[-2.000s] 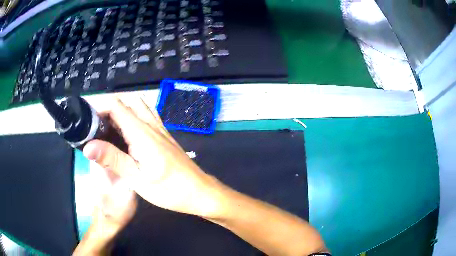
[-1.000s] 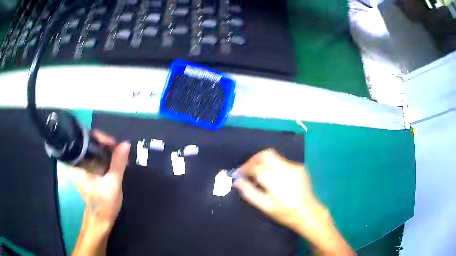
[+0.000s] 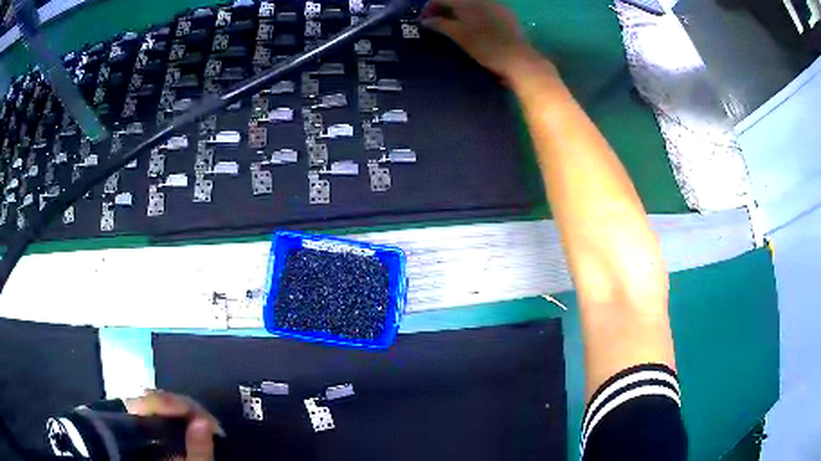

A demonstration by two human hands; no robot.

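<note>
My left hand is at the lower left, wrapped around a black electric screwdriver, partly cut off by the bottom edge. My right hand reaches over the far mat at the top. Its fingertips pinch the arm end of a silvery hinge at the top of the rightmost column; the fingers partly hide it. Two hinges, a left one and a right one, lie apart on the near black mat.
Rows of hinges cover the far black mat. A blue bin of small dark screws stands on the whitish strip, beside a faint hinge-like piece. The black screwdriver cord crosses over the rows. Another black mat lies left.
My right hand has moved from the near mat to the far mat with the third hinge. The view has shifted up, so my left hand with the screwdriver shows lower.
</note>
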